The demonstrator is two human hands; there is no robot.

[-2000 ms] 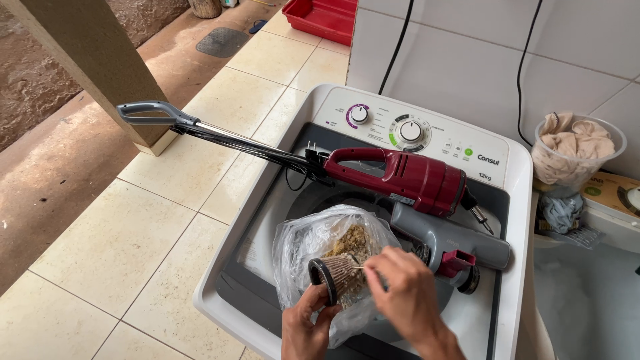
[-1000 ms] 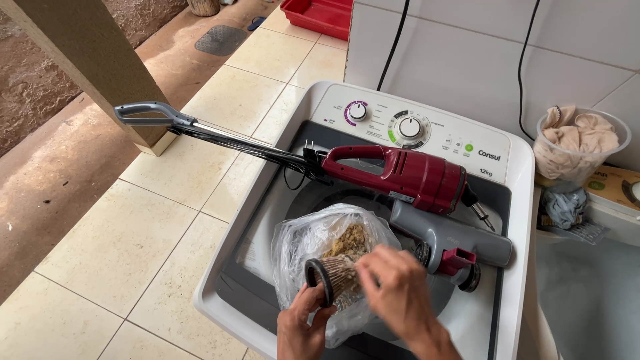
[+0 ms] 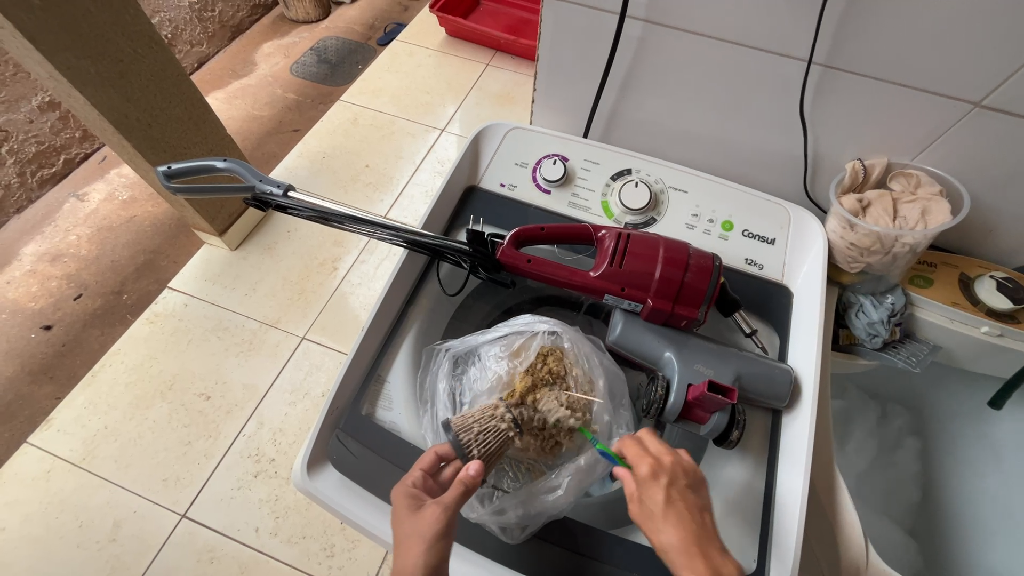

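My left hand (image 3: 436, 496) grips the dark rim of a dusty pleated cone filter (image 3: 486, 432), tilted over a clear plastic bag (image 3: 512, 512). Brown dust and debris (image 3: 548, 392) lie in the bag, with a thin wooden stick (image 3: 584, 396) on top. In my right hand (image 3: 664, 492) is a green and blue brush-like tool (image 3: 602, 448); its far end is at the dust, right of the filter, and its bristles cannot be made out. A red vacuum cleaner body (image 3: 616, 268) and a grey floor nozzle (image 3: 696, 360) rest on the washing machine lid behind the bag.
The vacuum's grey handle (image 3: 220, 176) extends past the left edge of the washing machine (image 3: 804, 320). At the right are a basin of sudsy water (image 3: 888, 464), a plastic tub of cloths (image 3: 892, 208) and a cardboard package (image 3: 944, 276). A red tray (image 3: 492, 24) sits at the back.
My right hand has moved right, away from the filter, and the green and blue tool now shows in it. The thin stick now lies on the dust. My left hand still holds the filter.
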